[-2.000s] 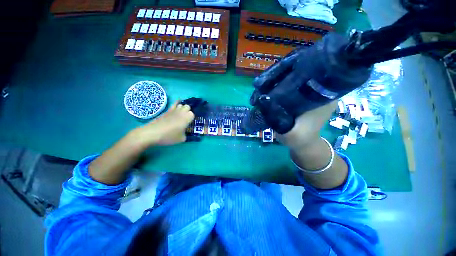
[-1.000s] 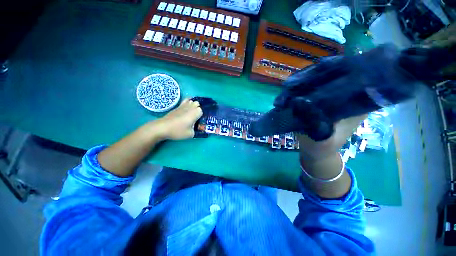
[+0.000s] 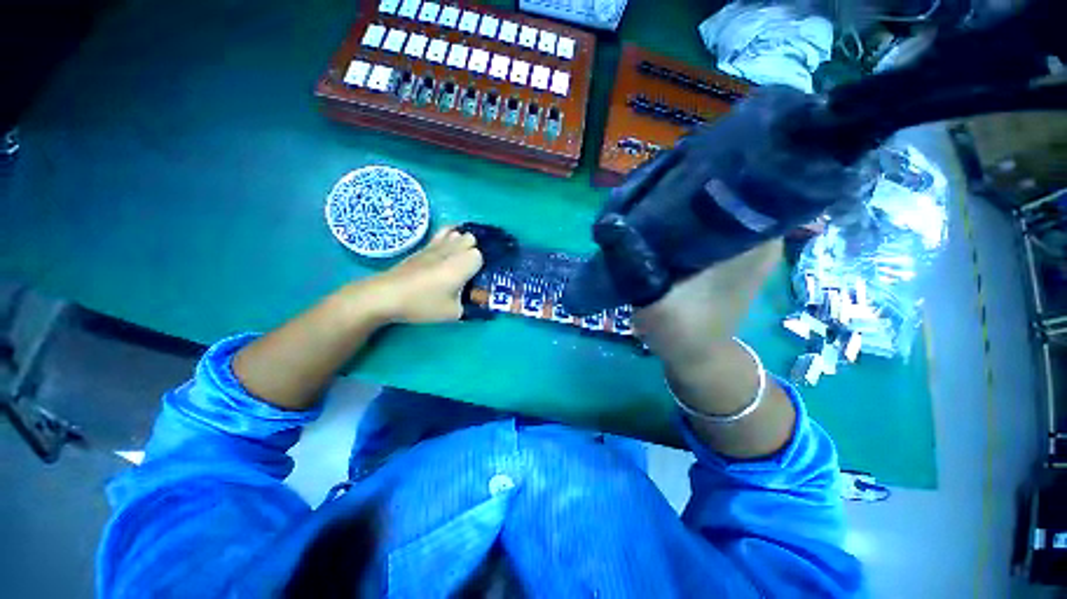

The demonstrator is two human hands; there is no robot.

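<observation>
The dark assembly jig lies on the green bench in front of me, with a row of small white-and-black parts along its near edge. My left hand, black coverings on its fingers, grips the jig's left end. My right hand holds the thick black electric screwdriver with its front end down over the jig's row. The screwdriver and hand hide the jig's right part, and the bit's tip cannot be made out.
A round dish of screws stands left of the jig. The left parts tray and right parts tray lie behind. A clear plastic bag and loose white blocks are at the right. A white cloth lies at the back.
My right hand and the screwdriver have moved left along the jig since one second ago, uncovering more of the bag and loose blocks. My left hand keeps its hold. The view has shifted a little.
</observation>
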